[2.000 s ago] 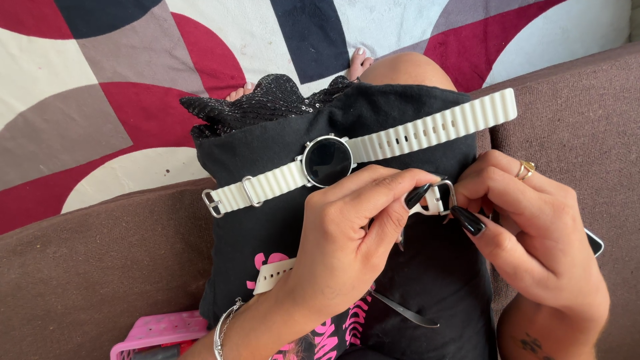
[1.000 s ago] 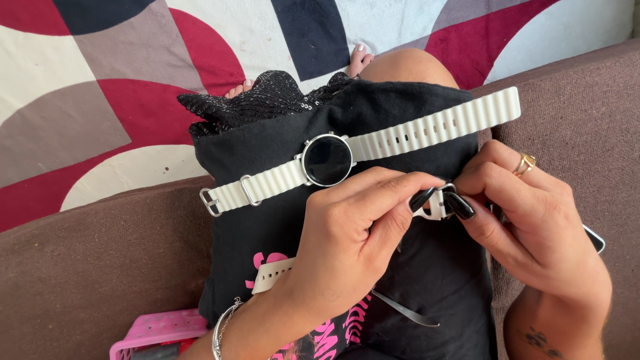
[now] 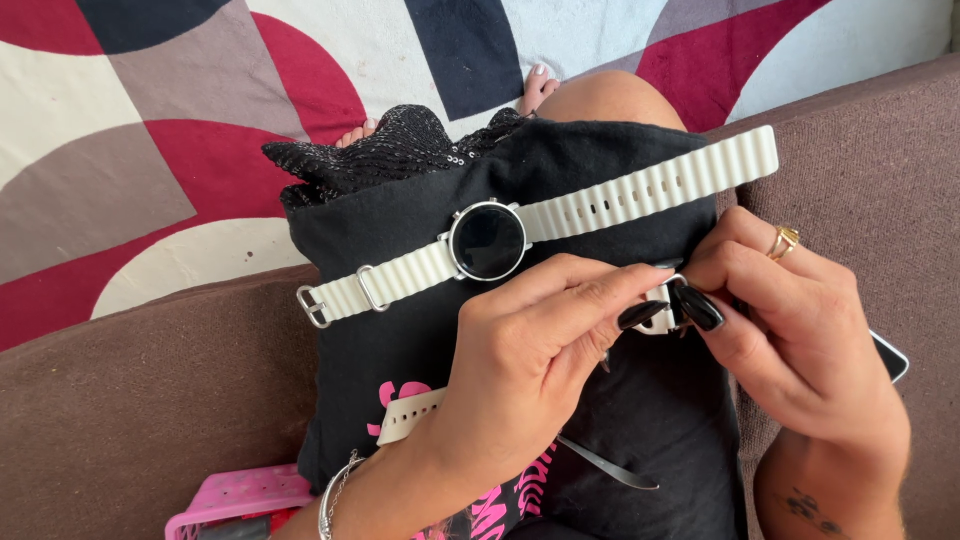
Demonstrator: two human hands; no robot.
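A smartwatch with a round dark face (image 3: 488, 241) and a ribbed cream strap (image 3: 652, 184) lies flat on a black cloth (image 3: 375, 217) over the lap. Below its right strap, my left hand (image 3: 540, 352) pinches a small white strap end (image 3: 660, 311) between thumb and fingers. My right hand (image 3: 787, 322) grips the metal buckle (image 3: 675, 281) at that same end, its dark nails against it. Another cream strap piece with holes (image 3: 409, 415) shows beside my left wrist; whether it joins the held end is hidden. A metal utensil handle (image 3: 611, 465) lies below my left hand.
A pink plastic basket (image 3: 247, 491) with dark and red items stands at the lower left. Brown sofa upholstery (image 3: 150, 390) surrounds the lap. A dark device with a white edge (image 3: 889, 356) lies partly behind my right hand. A patterned rug (image 3: 225, 112) covers the floor ahead.
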